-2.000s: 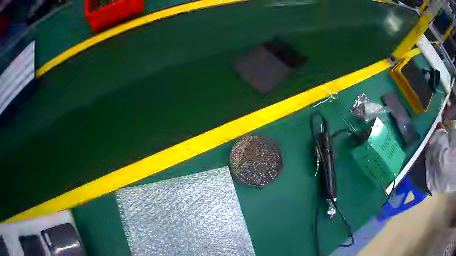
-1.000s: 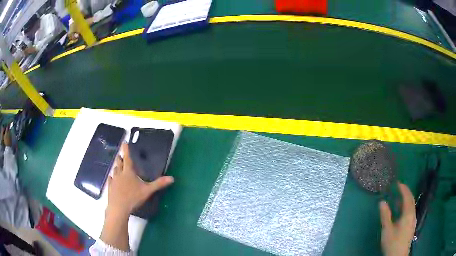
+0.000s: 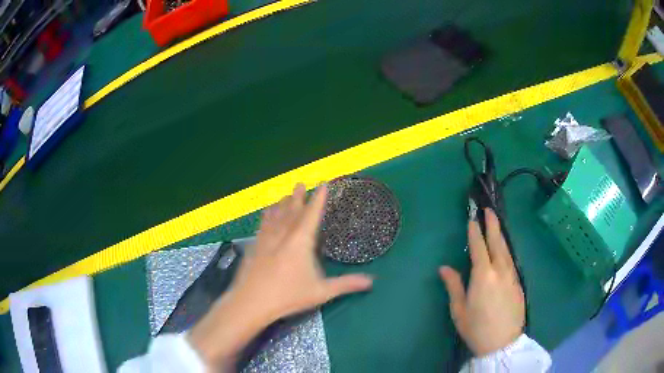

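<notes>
My left hand is open, fingers and thumb spread, at the left edge of the round screw dish. Its forearm passes over a black phone housing, which lies on the silvery mat and is partly hidden. My right hand is open, palm down, with its fingertips over the black electric screwdriver. The thumb is apart. The hand hides much of the driver, and contact is unclear.
A green controller box and plastic bag are at the right, near a dark slab. The white foam tray holds a dark part at lower left. Beyond the yellow edge, a dark flat item lies on the belt.
The view has turned right. The black housing now lies on the mat. My left hand has left the tray and is beside the dish. My right hand has moved from the dish to the screwdriver.
</notes>
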